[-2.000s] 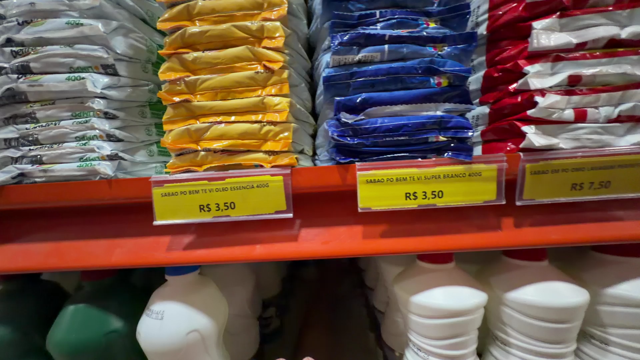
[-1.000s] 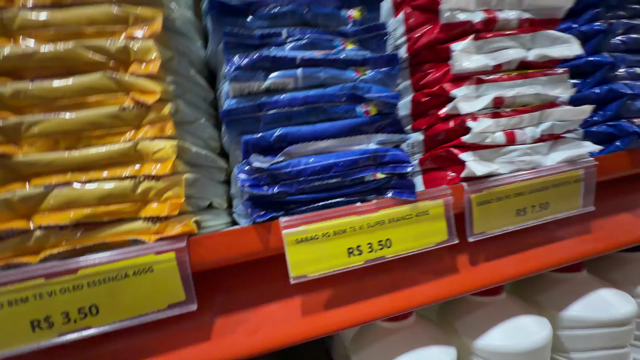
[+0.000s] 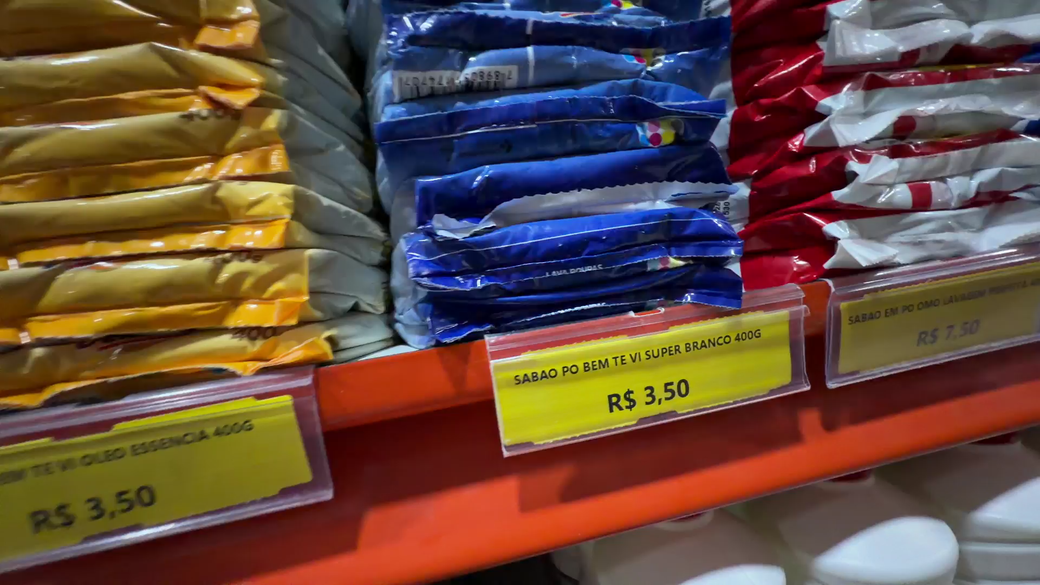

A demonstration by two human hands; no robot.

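Neither my left hand nor my right hand shows in the head view. Flat plastic packets of washing powder lie stacked on a shelf. At the left is a stack of yellow packets [image 3: 146, 219], in the middle a stack of blue packets [image 3: 569, 236], and at the right a stack of red and white packets [image 3: 918, 162]. A yellow price tag [image 3: 646, 378] in a clear holder hangs below the blue stack. Another yellow price tag [image 3: 154, 475] is under the yellow stack, and a third price tag [image 3: 934, 317] is under the red and white one.
The orange metal shelf edge [image 3: 455, 479] runs across the view, tilted up to the right. Beneath it, at the lower right, white plastic bottles [image 3: 886, 544] stand on a lower level, partly cut off by the frame.
The view has swung to the right, tilted and come closer to the blue packets. No packet has plainly moved.
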